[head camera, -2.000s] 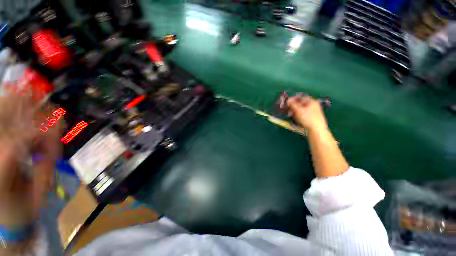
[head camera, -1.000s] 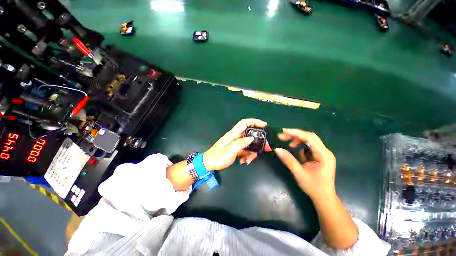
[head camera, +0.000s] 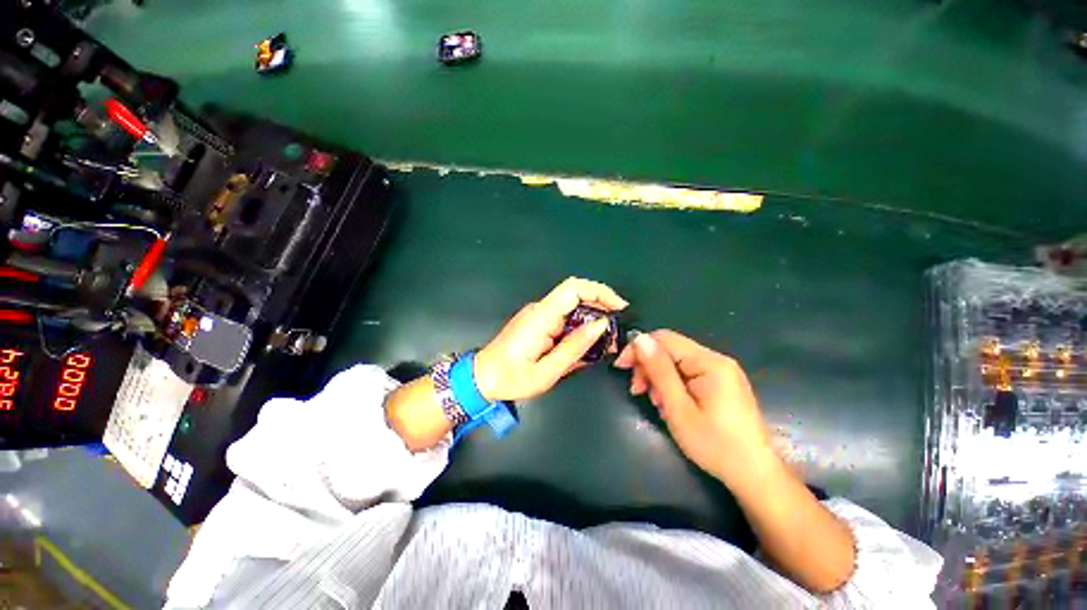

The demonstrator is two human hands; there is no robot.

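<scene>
A small dark watch housing (head camera: 592,332) with components inside is held in my left hand (head camera: 533,347), above the green mat. A blue band and a patterned bracelet are on my left wrist. My right hand (head camera: 697,393) is just to the right of the housing, with thumb and index finger pinched together close to its right edge. A tiny pale bit shows at those fingertips, too small to name. Part of the housing is hidden by my left fingers.
The black press fixture (head camera: 340,226) with red handles stands at left, a grey screen (head camera: 217,343) in its near nest. Its timer display (head camera: 54,379) shows red digits. Two small units lie on the green belt beyond the yellow strip (head camera: 656,194). Clear blister trays (head camera: 954,358) lie at right.
My right fingers have closed into a pinch and moved left, up to the housing. My left hand still holds the housing. The view has shifted slightly.
</scene>
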